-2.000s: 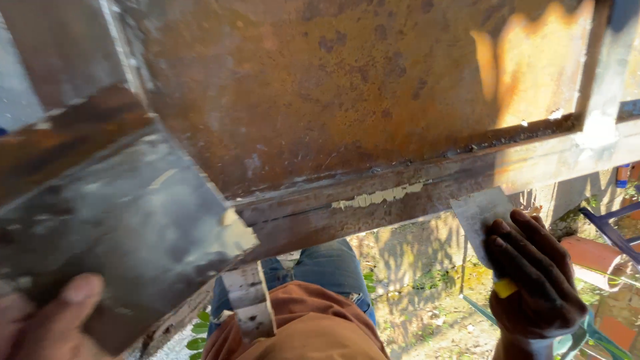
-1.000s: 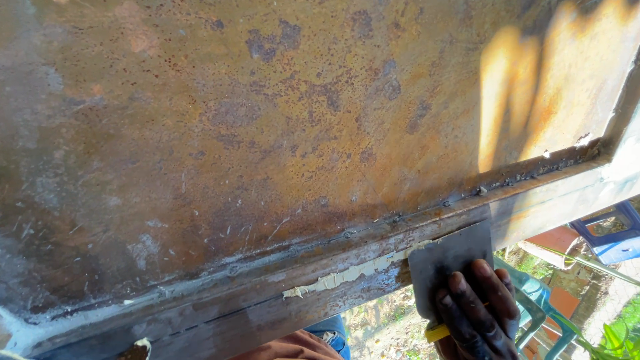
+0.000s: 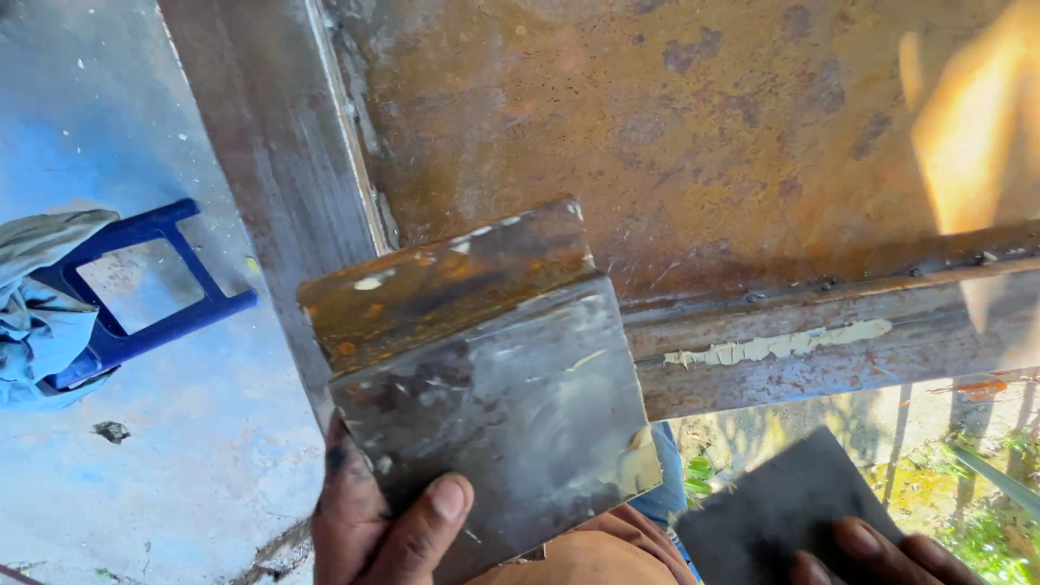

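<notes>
My left hand (image 3: 390,528) grips a bent metal plate (image 3: 504,406), thumb on top; a dab of cream filler (image 3: 638,465) sits at the plate's lower right corner. Low at the right, my right hand (image 3: 886,556) holds a dark flat spreader blade (image 3: 792,504), partly cut off by the view's bottom edge. Beyond both hands lies a rusty metal panel (image 3: 650,146) with a raised frame. A ragged strip of cream filler (image 3: 780,343) runs along the frame's near rail (image 3: 934,333), to the right of the held plate.
At the left a blue plastic stool (image 3: 146,325) stands on the pale floor (image 3: 162,479), with a greyish cloth (image 3: 41,317) over it. The frame's left rail (image 3: 260,146) borders the floor. Green plants (image 3: 995,536) and sunlit ground show at the lower right.
The spreader in my right hand has left the near rail and is now below it. My left hand's plate, out of view one second ago, is back in sight. The view has swung left.
</notes>
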